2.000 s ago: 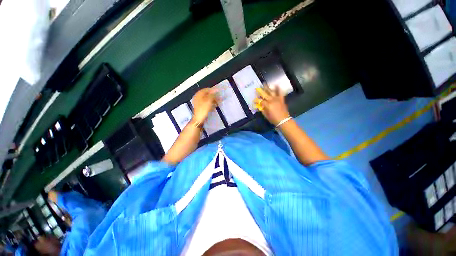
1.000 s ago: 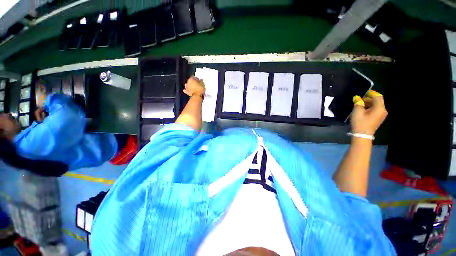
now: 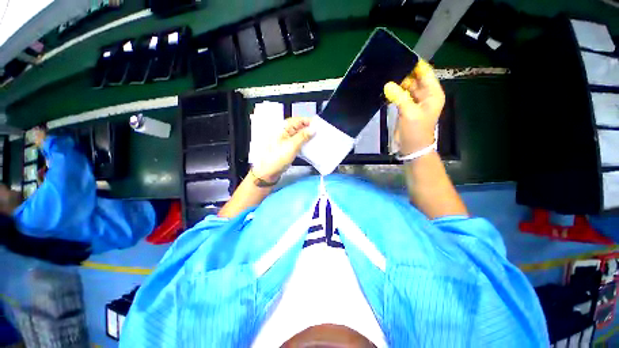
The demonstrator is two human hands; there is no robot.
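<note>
A dark glossy phone or display unit (image 3: 372,78) is held up tilted over the tray. My right hand (image 3: 419,109), with yellow finger cots, grips its upper right edge. My left hand (image 3: 288,146) holds a whitish film sleeve (image 3: 327,145) that covers the unit's lower end. Below it, the black phone tray (image 3: 449,119) holds several whitish, phone-sized pieces, partly hidden by the unit and my hands. A white pile of sheets (image 3: 266,126) lies at the tray's left, beside my left hand.
Stacked black trays (image 3: 207,126) stand left of the white pile. A loaded tray stack (image 3: 563,115) stands at far right. More black trays (image 3: 261,42) lie across the green surface. A whitish bottle (image 3: 151,126) lies near a person in blue (image 3: 64,197). A grey post (image 3: 442,28) rises behind the tray.
My right hand has lifted the dark unit up and left from the tray's right end. My left hand has left the white pile and holds a sleeve at the unit's lower end.
</note>
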